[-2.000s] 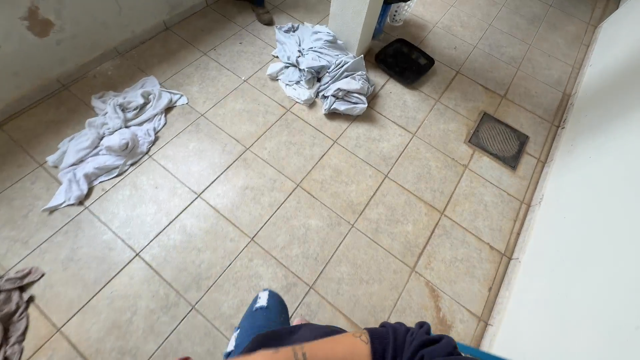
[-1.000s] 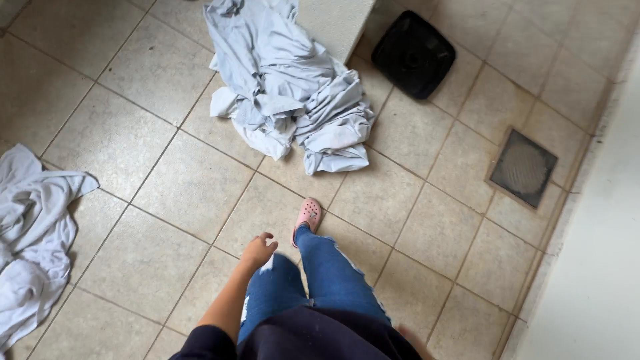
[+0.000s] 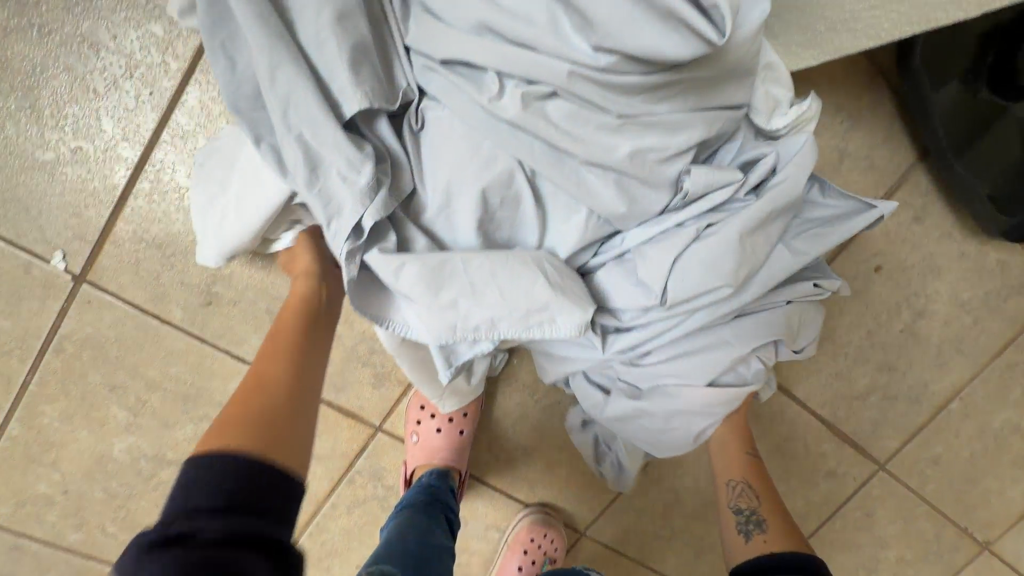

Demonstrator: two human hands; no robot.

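Note:
A large heap of crumpled pale grey-blue sheets [image 3: 544,192] fills the upper middle of the view. My left hand [image 3: 308,252] reaches under its left edge, beside a white fold of cloth [image 3: 232,196]; the fingers are hidden by the fabric. On the right, my right hand [image 3: 742,404] is tucked beneath the lower right part of the heap, with only the wrist area showing. One corner of cloth with a stitched hem droops over the toe of a pink clog [image 3: 442,432].
Beige floor tiles [image 3: 160,376] lie around the heap. A black plastic tray or basin [image 3: 960,136] stands at the upper right, close to the base of a pale pillar or wall [image 3: 848,28]. A second pink clog [image 3: 532,544] is at the bottom.
The view has come down close to the sheets. My left hand, bare in front of my legs a second ago, is now under the heap's edge, and my right hand is under the other side.

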